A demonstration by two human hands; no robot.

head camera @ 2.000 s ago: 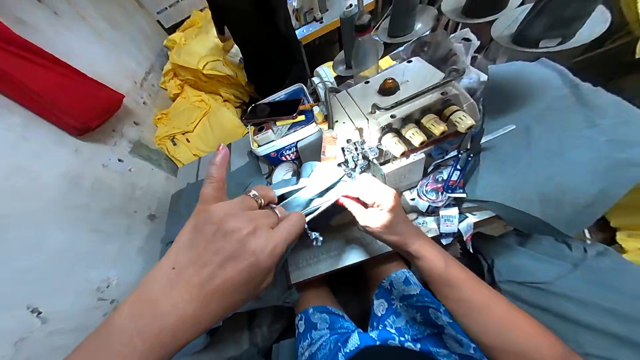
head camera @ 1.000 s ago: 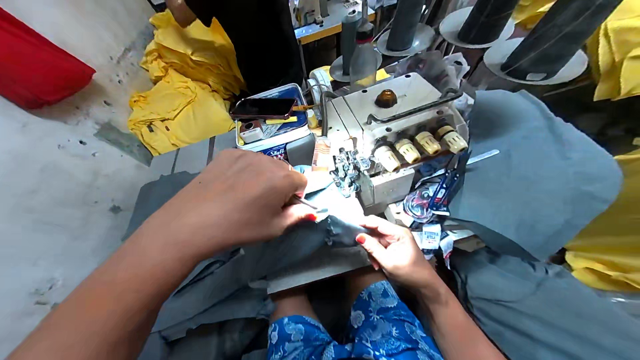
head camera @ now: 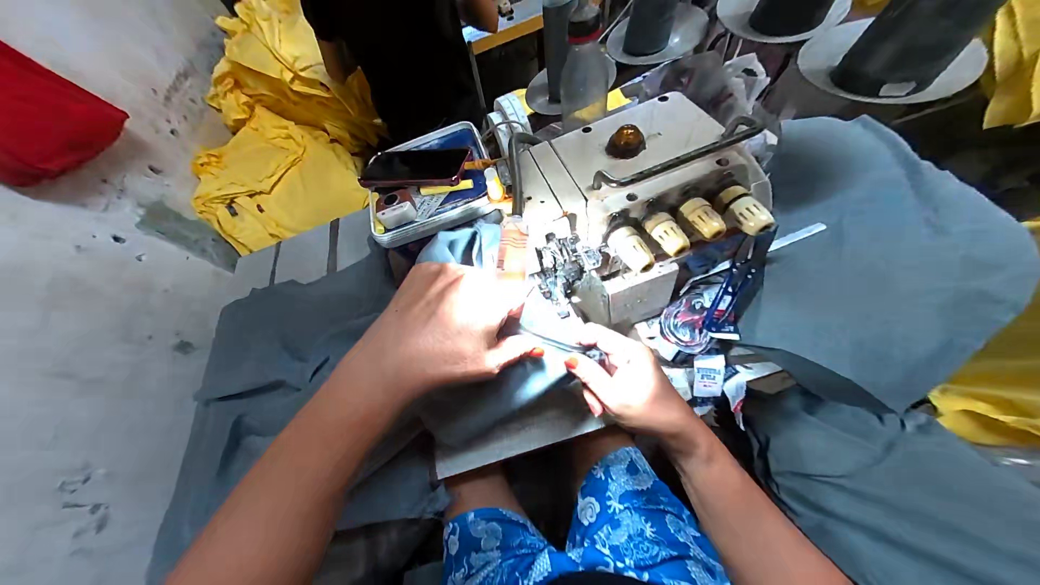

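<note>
A grey-blue fabric piece (head camera: 504, 398) lies across the plate in front of an overlock sewing machine (head camera: 650, 154). My left hand (head camera: 447, 325) pinches the fabric's edge between thumb and fingers, just left of the needle and presser foot area (head camera: 565, 264). On the right, my right hand (head camera: 630, 378) grips the same edge between thumb and fingers, close below the machine's front corner. A folded seam runs between both hands under the bright lamp light. Part of the fabric is hidden beneath my left hand.
Behind my left hand stands a tin box (head camera: 431, 219) with a smartphone (head camera: 416, 168) on it. Thread cones and a plastic bottle (head camera: 585, 73) are behind the machine. Thread snips (head camera: 729, 296) and labels (head camera: 708, 375) lie right. Grey cloth (head camera: 894, 260) and yellow cloth (head camera: 284, 162) flank the machine. A person (head camera: 398, 65) is behind.
Two seconds ago my left hand had its index finger raised and pale strips lay between the hands; now its fingers are lowered onto the grey fabric. More grey fabric lies spread at the left.
</note>
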